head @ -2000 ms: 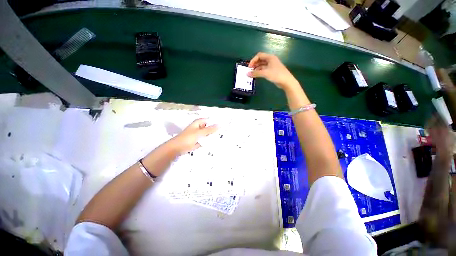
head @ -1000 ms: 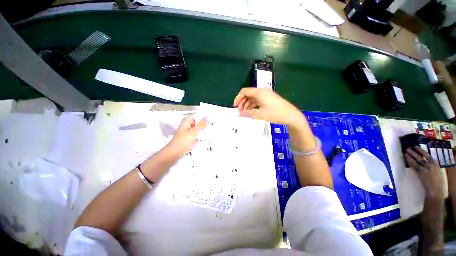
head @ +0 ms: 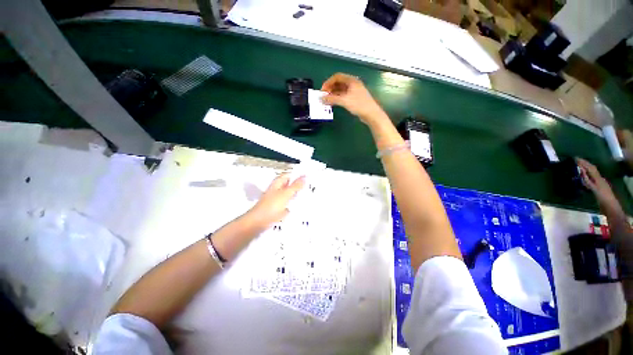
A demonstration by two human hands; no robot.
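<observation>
My right hand [head: 350,97] holds a small white label [head: 320,105] at its fingertips, over the right part of a black product box [head: 300,104] on the green conveyor. I cannot tell whether the label touches the box. My left hand [head: 277,197] lies at the top of the white label sheets [head: 305,253] on the bench, fingers on the upper edge. Another black box [head: 418,141] with a white label sits on the belt just right of my right forearm.
The green conveyor [head: 257,62] carries a white strip [head: 258,134], a clear gridded piece [head: 192,75] and more black boxes. A grey post [head: 76,76] stands left. A blue printed sheet [head: 444,222] with a white offcut [head: 522,281] lies right. Another person's hand [head: 595,182] touches a box at far right.
My right hand has moved from the label sheet out over the belt with a label. The boxes and white strip have moved right. The other person's hand has moved from the bench to the belt.
</observation>
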